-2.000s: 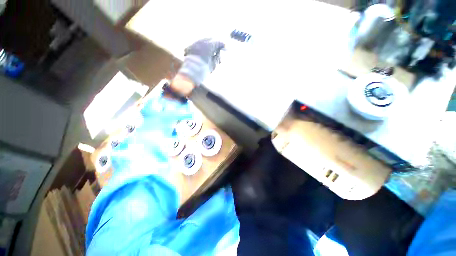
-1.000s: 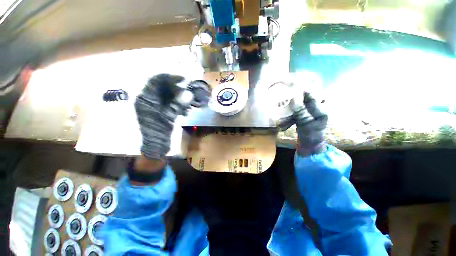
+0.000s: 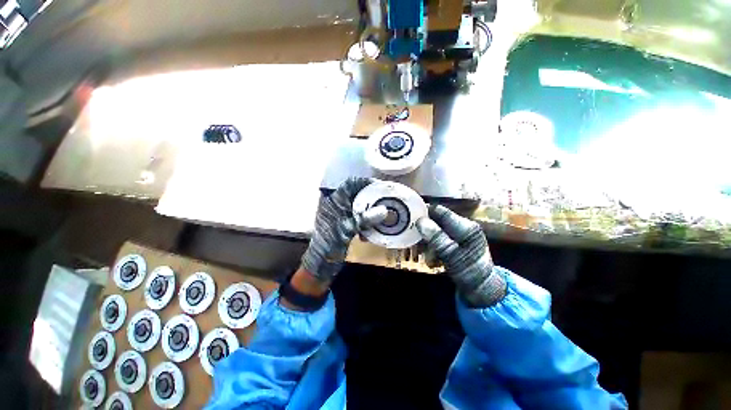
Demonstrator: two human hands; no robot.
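A white perforated disc with a black round insert at its centre is held up in front of the machine's front edge. My left hand, in a grey striped glove, grips its left side, with fingertips over the insert. My right hand, also gloved, grips its right rim. Whether the insert is fully seated cannot be told. Another white disc with a black ringed centre lies under the machine head, in front of a small cardboard piece.
A black insert stack lies on the white sheet at left. Finished disc assemblies lie in rows on cardboard at lower left, beside a white box. A loose white disc lies at right by the green mat.
Both hands have come together in front of the machine edge. The insert from my left hand and the disc from my right are now together. The view has shifted.
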